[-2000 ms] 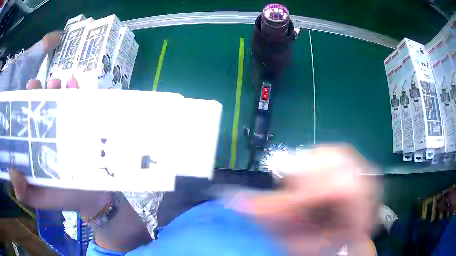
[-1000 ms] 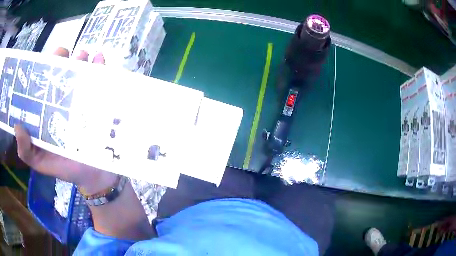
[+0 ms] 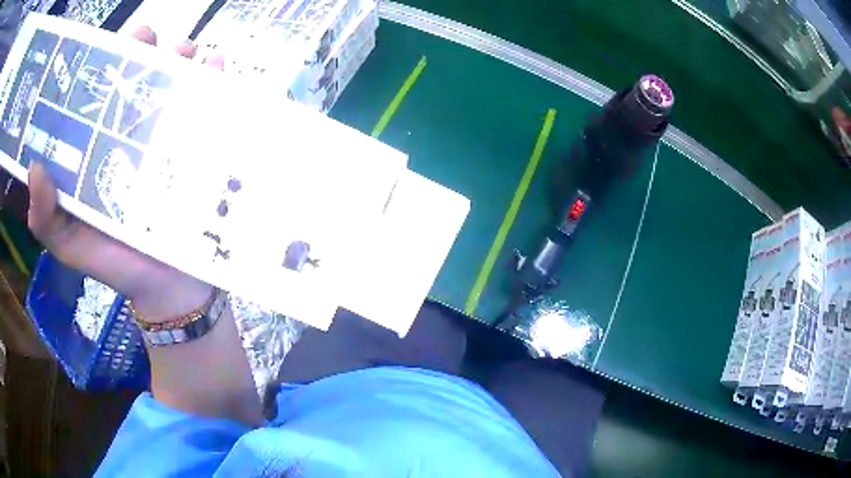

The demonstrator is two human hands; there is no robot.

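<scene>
A long white retail carton (image 3: pixel 271 201) with blue-grey photo panels at its left end spans the left half of the view. Its right end has a plain white end flap (image 3: pixel 431 250) sticking out. My left hand (image 3: pixel 89 247) grips the carton near its left end, the thumb on the front face and fingertips showing over the top edge. A wristwatch is on that wrist. The carton hides part of the hand. My right hand is not in view.
A heat gun (image 3: pixel 597 173) lies mid-bench by a glittering heap of clear pieces (image 3: pixel 560 331). More cartons stand at the back left (image 3: pixel 327 47) and in a row at the right (image 3: pixel 782 303). A blue basket (image 3: pixel 89 345) is at the lower left. Yellow-green tape lines mark the bench.
My right hand, blurred at the lower right two seconds ago, is out of view. The camera view has turned, and the carton in my left hand appears more tilted, its flap end lower.
</scene>
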